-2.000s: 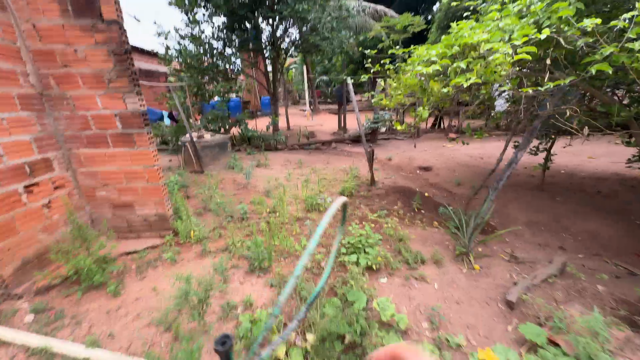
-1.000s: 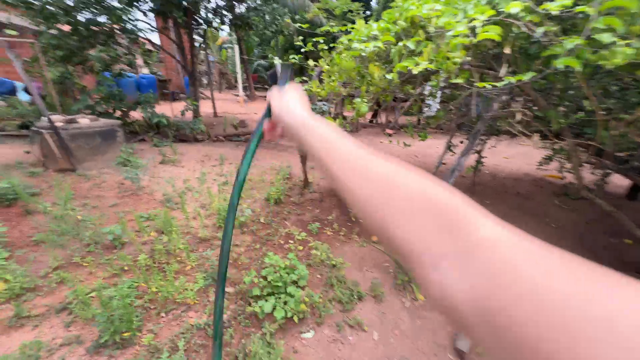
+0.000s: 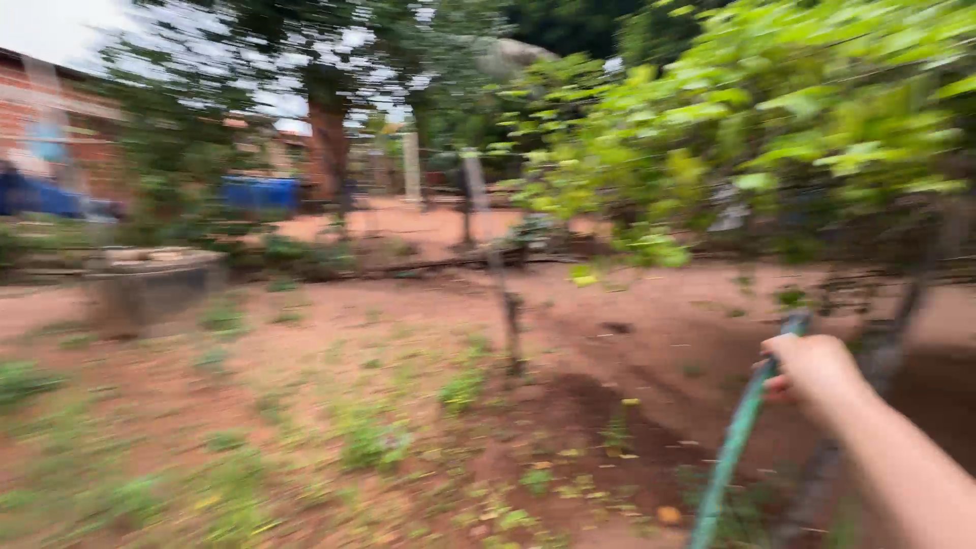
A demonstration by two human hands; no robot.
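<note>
Stretched out from the lower right, my right hand (image 3: 812,374) is closed around a green garden hose (image 3: 730,457) close to its end. A short dark end piece of the hose sticks up past my fingers. From the hand the hose runs down to the bottom edge of the view. Behind it lie reddish soil and a slanting trunk, partly hidden by my forearm. My left hand is out of sight. The whole picture is blurred by motion, so any water from the hose cannot be made out.
A leafy tree (image 3: 709,152) hangs over the right side. A thin wooden post (image 3: 499,282) stands mid-view. At left is a round low concrete structure (image 3: 152,293), with blue containers (image 3: 261,194) farther back. Low weeds (image 3: 374,442) grow in the red soil.
One second ago my right hand held the hose higher, near the top middle; now it is lower and at the right. The view has swung left since then.
</note>
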